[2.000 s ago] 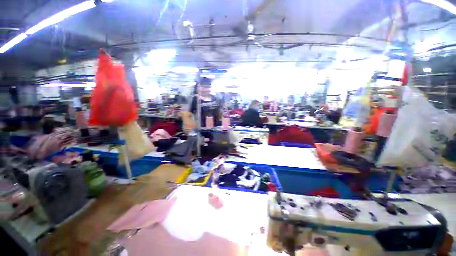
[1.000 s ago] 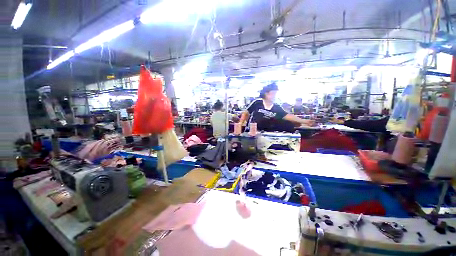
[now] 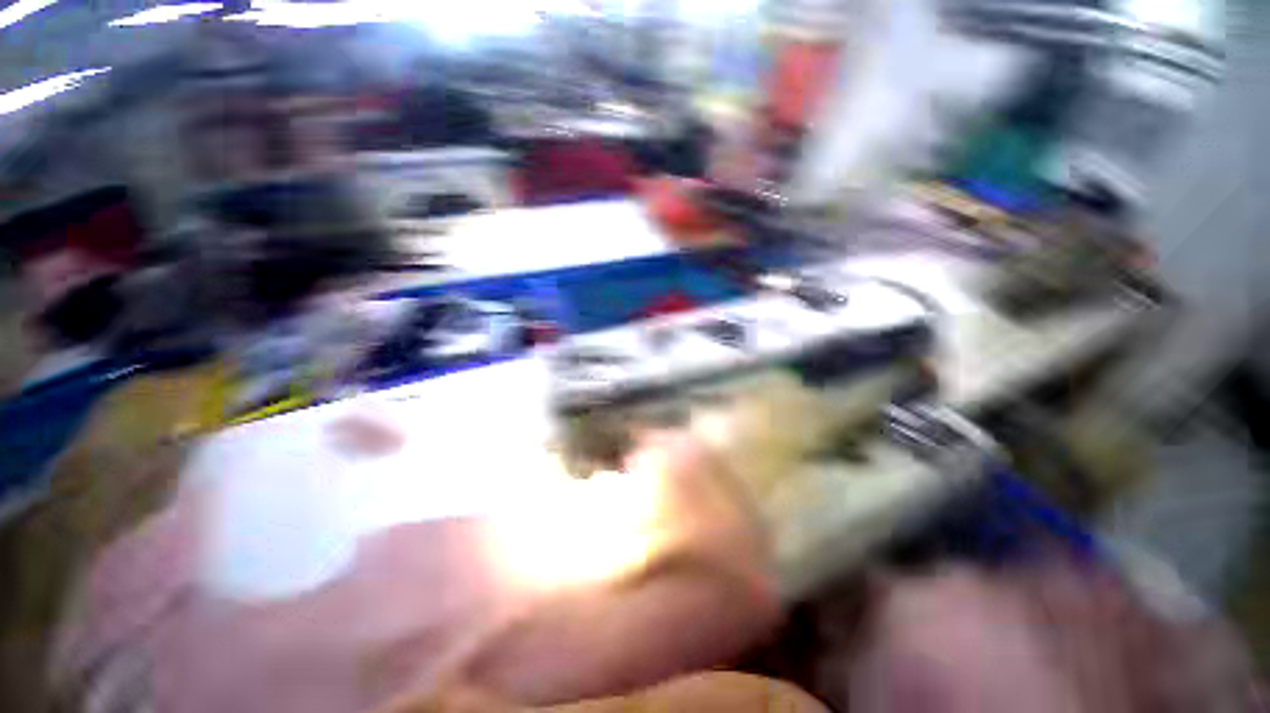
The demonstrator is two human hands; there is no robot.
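Note:
The view is strongly blurred. Dusty-pink cloth [image 3: 320, 634] lies over the near part of the white machine table [image 3: 460, 467] and runs up to the sewing machine. The white sewing machine head [image 3: 738, 341] is right of centre, with a bright lamp glow on the cloth at its left end. A small pink piece [image 3: 365, 435] lies on the table behind the cloth. An orange-tan shape is cut off by the bottom edge; it may be part of my hand or arm, but I cannot tell which. No fingers can be made out.
Brown cardboard [image 3: 132, 432] is at the left. Behind the table are a yellow tray edge [image 3: 272, 408] and a blue basket with dark and white cloth. More pink cloth [image 3: 1031, 641] is at the lower right, beside a blue basket rim [image 3: 1045, 508]. A white bag hangs behind.
The view has swung right and down. The machine now shows nearer the middle, and the pink cloth at lower right and the orange-tan shape have come into view. The red bag has left view.

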